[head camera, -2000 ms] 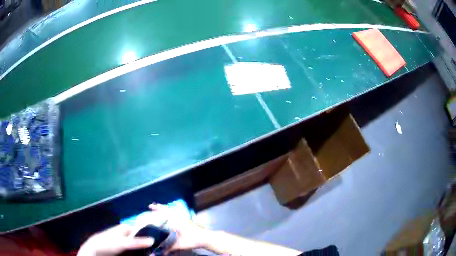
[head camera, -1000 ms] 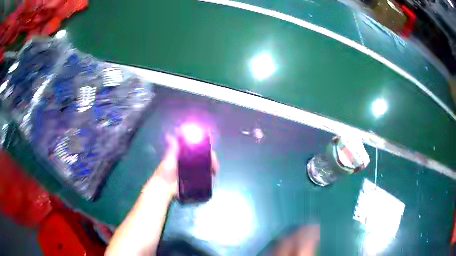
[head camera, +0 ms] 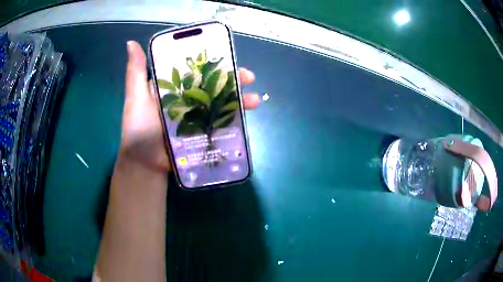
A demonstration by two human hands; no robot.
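Note:
A smartphone [head camera: 201, 104] shows its lit lock screen with a picture of a green leafy plant, upright to my view. My left hand [head camera: 144, 113] holds it from behind, with the thumb along its left edge and two fingertips showing at its right edge. The phone is above the dark-green bench [head camera: 331, 231]. My right hand is not in view.
Clear bags of blue circuit boards [head camera: 27, 137] lie stacked along the left edge. A clear bottle with a pale green lid and pink strap [head camera: 416, 168] is at the right, partly over a label sheet [head camera: 453, 222]. Pale metal edging [head camera: 309, 47] borders the belt behind.
The view has shifted and come closer. The phone's dark screen is now lit and appears larger in my left hand. The blurred hand at the lower edge has left the picture.

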